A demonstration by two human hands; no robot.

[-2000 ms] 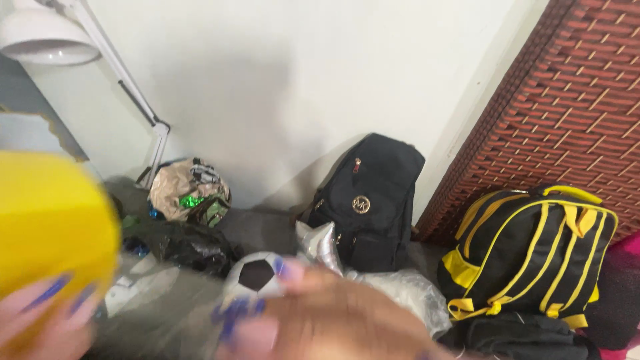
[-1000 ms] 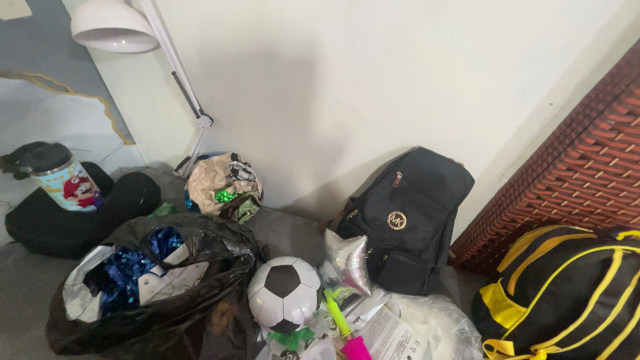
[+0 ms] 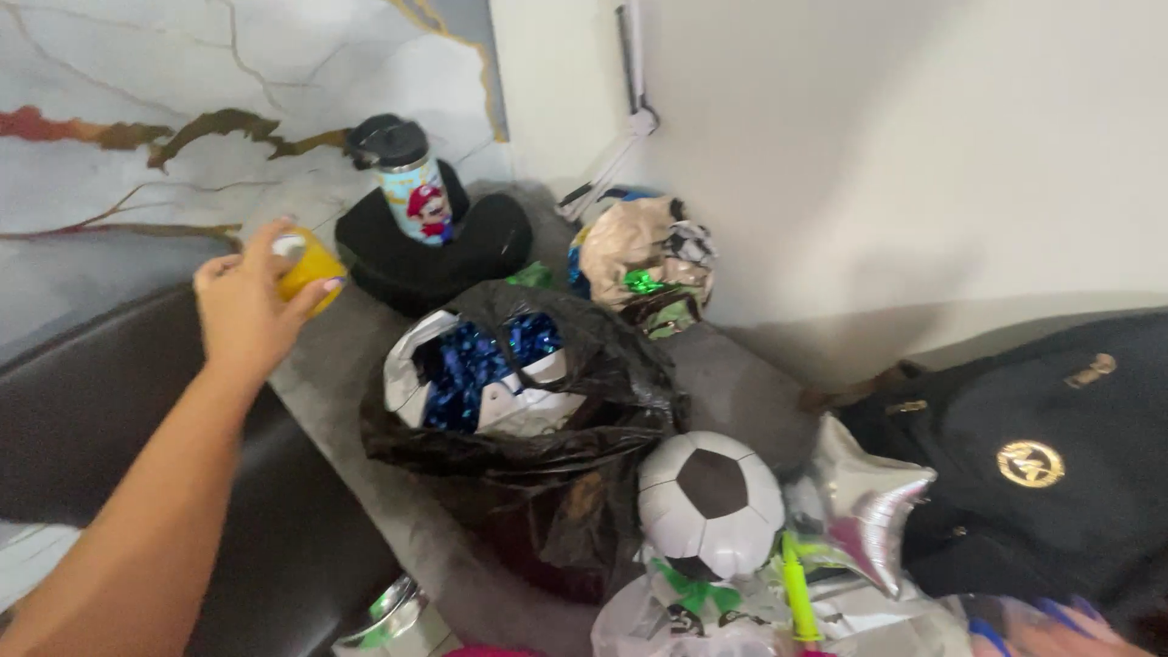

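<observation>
At the left, my left hand (image 3: pixel 251 297) grips a small yellow object (image 3: pixel 312 272), whose exact kind I cannot tell. Right of it, a tumbler with a black lid (image 3: pixel 415 196) stands on a black neck pillow (image 3: pixel 429 251). A black plastic bag (image 3: pixel 538 456) holds blue tinsel (image 3: pixel 470 370) and white pieces. A soccer-ball balloon (image 3: pixel 712 502) sits beside the bag. My right hand (image 3: pixel 1049 631) is blurred and partly cut off at the lower right edge, near clear plastic and a black backpack (image 3: pixel 1031 538); whether it holds anything cannot be made out.
A silver star balloon (image 3: pixel 867 502) leans by the backpack, above a lime-green hand pump (image 3: pixel 798 584). A crumpled beige bundle (image 3: pixel 630 251) lies near the lamp arm (image 3: pixel 620 151) at the wall. A dark leather-like seat (image 3: pixel 274 511) borders the grey surface on the left.
My hands, out of view one second ago, are back in view, the left one with the yellow object. The view has shifted left.
</observation>
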